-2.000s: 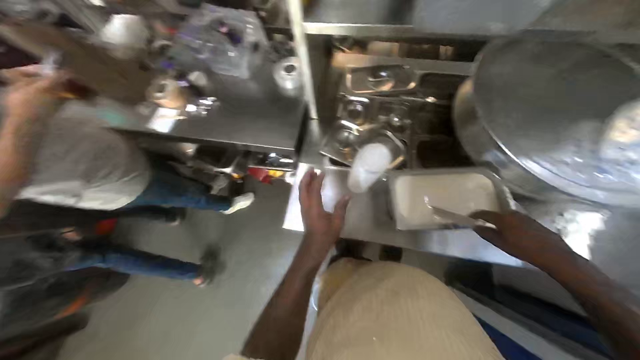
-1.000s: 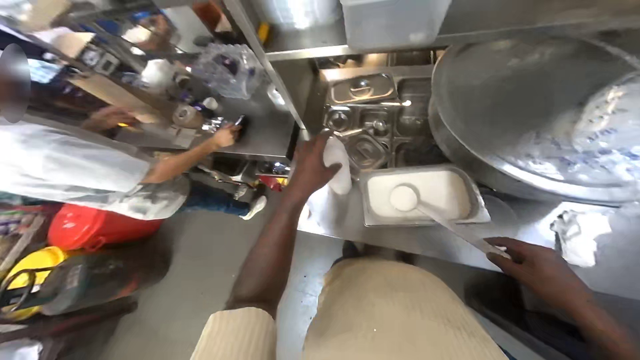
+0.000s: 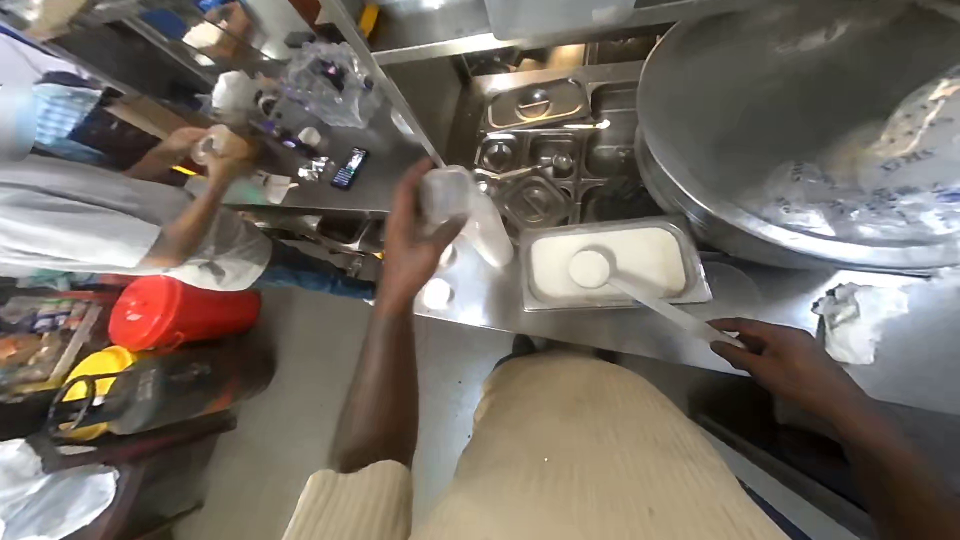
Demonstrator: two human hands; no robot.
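Note:
My right hand (image 3: 787, 360) grips the handle of a ladle (image 3: 590, 268), whose white-filled bowl is over a rectangular steel pan (image 3: 697, 281) of white liquid. My left hand (image 3: 416, 240), blurred, holds a small clear plastic cup (image 3: 446, 191). Just right of that cup lies a white, elongated translucent thing (image 3: 489, 232), perhaps a stack of cups or a bag; whether my fingers touch it I cannot tell. Two small white round things, one of them a white disc (image 3: 437, 294), rest on the steel counter beside my left wrist.
Behind the pan are steel inserts with a lidded one (image 3: 536, 105). A large round steel vessel (image 3: 667, 180) stands at right, a crumpled white cloth (image 3: 862, 322) before it. A person (image 3: 150, 217) works at the left counter near a phone (image 3: 349, 168). A red bin (image 3: 180, 311) stands lower left.
My left hand, a second ago on the white elongated thing, now holds a clear cup. The ladle stays over the pan, where its bowl showed filled a second ago.

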